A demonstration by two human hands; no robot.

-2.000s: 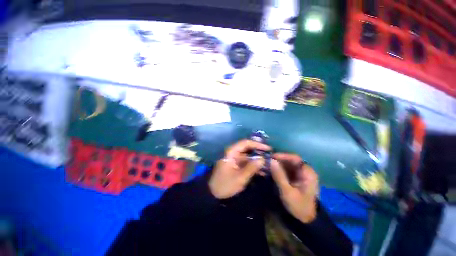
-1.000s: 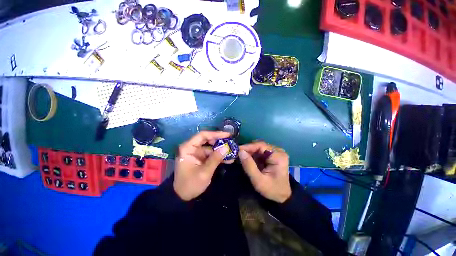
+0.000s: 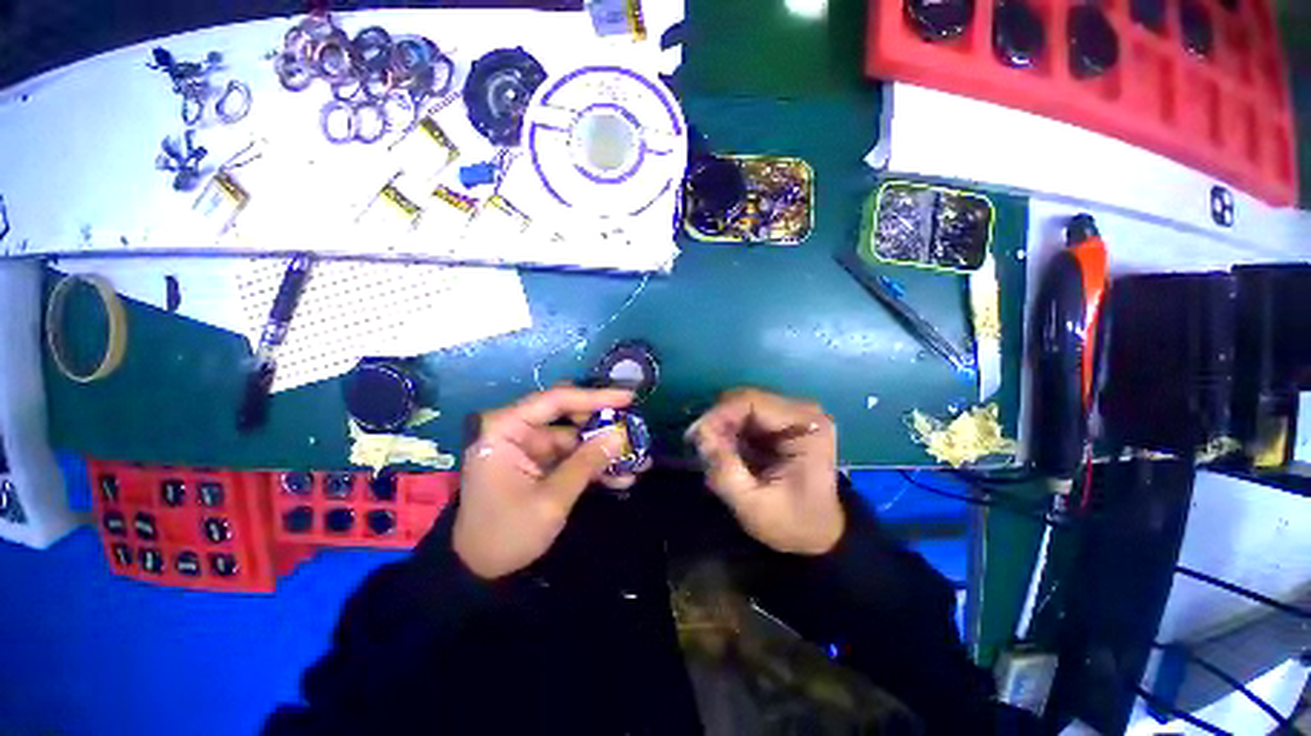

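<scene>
My left hand (image 3: 521,477) holds a small round watch body (image 3: 618,439) between thumb and fingertips, over the near edge of the green mat. Its open inside shows, with a small yellow part in it. My right hand (image 3: 772,467) is just to the right, apart from the watch, with thumb and fingertips pinched together. A tiny pale thing shows at the fingertips; I cannot tell what it is. A dark disc with a grey centre (image 3: 627,373) lies on the mat just beyond my left fingertips.
Tweezers (image 3: 909,314) and an electric screwdriver (image 3: 1073,345) lie right. Beyond are a screw box (image 3: 932,226) and a small-parts box (image 3: 778,200). A white shelf (image 3: 86,187) holds batteries, rings and a reel (image 3: 604,143). Red trays stand lower left (image 3: 259,525) and upper right (image 3: 1150,94).
My right hand has moved right, away from the watch. The watch stays in my left hand. The bench has shifted left in the view.
</scene>
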